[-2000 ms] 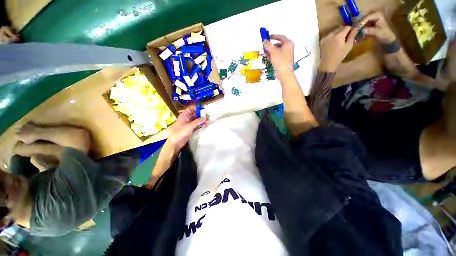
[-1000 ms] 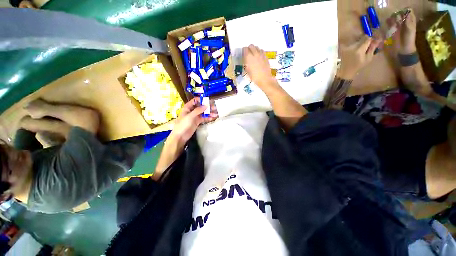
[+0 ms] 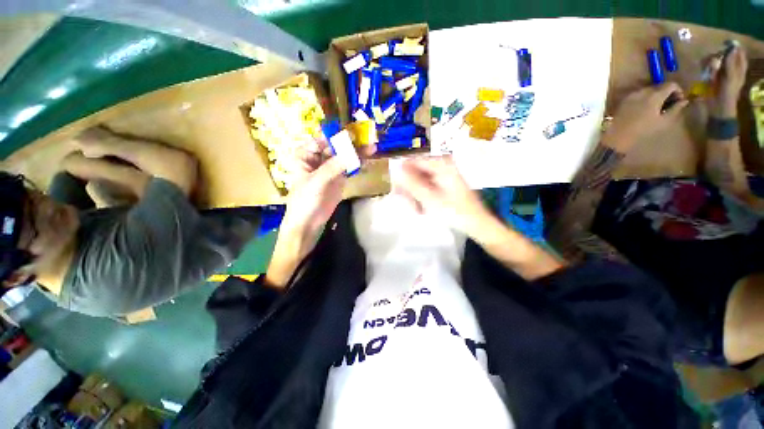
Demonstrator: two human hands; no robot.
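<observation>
My left hand (image 3: pixel 314 186) holds a blue battery cell (image 3: pixel 343 149) with a white patch, beside the cell box. An amber strip (image 3: pixel 363 132) shows at the fingers of this hand. My right hand (image 3: pixel 429 186) is blurred at the front edge of the white work sheet (image 3: pixel 469 172); whether it holds something small cannot be told. The cell box (image 3: pixel 338 92) is full of blue cells with pale patches. On the sheet lie a dark blue cell (image 3: pixel 523 68), amber pieces (image 3: pixel 483 124), and green boards (image 3: pixel 518 113).
The yellow-piece box (image 3: pixel 289 126) stands left of the cell box. A grey metal arm (image 3: pixel 243 29) crosses above the bench. A person (image 3: pixel 159 226) sits at the left. Another person's hands (image 3: pixel 649 113) work at the right near two blue cells (image 3: pixel 655 66).
My right hand has come back from the boards to the sheet's front edge. My left hand has raised its cell, now tilted. The view has shifted, so the bench appears further right.
</observation>
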